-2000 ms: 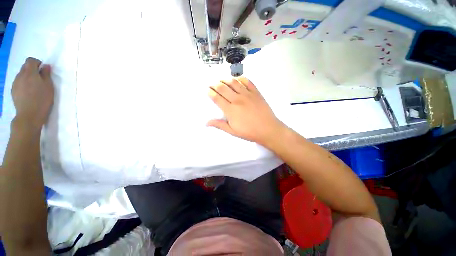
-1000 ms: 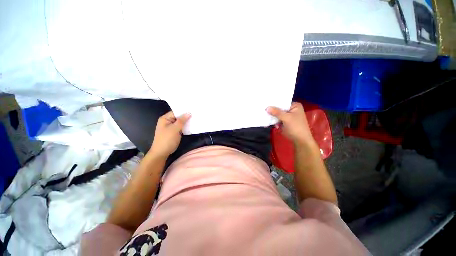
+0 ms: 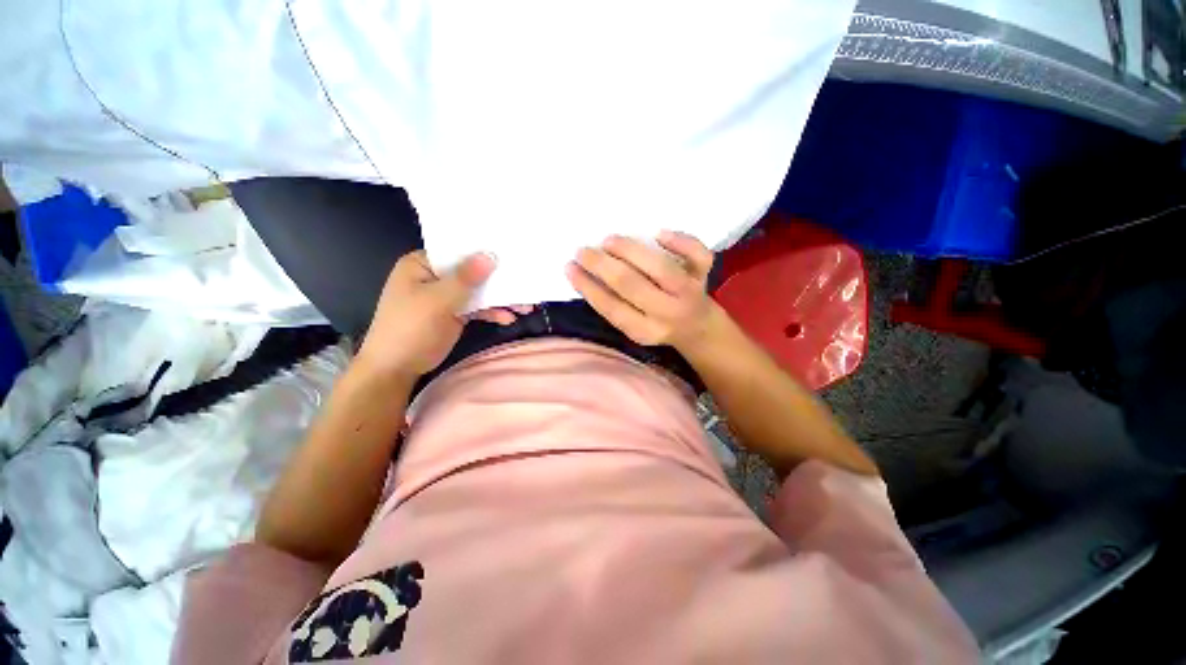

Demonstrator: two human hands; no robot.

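Observation:
A bright white fabric panel [image 3: 611, 117] hangs over the table edge down to my lap. Thin dark lines curve across its left part. My left hand [image 3: 436, 305] grips the panel's lower left corner, thumb on top and fingers partly under it. My right hand [image 3: 646, 288] lies at the lower edge, right of the left hand, with its fingers bent over the fabric; its thumb is hidden. The sewing machine head and needle are out of the picture.
The table's grey ruler-like front edge [image 3: 962, 55] runs at the upper right. Below it are a blue bin [image 3: 936, 169] and a red stool [image 3: 813, 318]. Heaped white fabric [image 3: 195, 455] lies at the lower left, with another blue item [image 3: 63, 234] above it.
My view has tilted down from the machine. Both hands came to the panel's lower edge; in the last second my right hand moved left from the right corner, its fingers now over the fabric.

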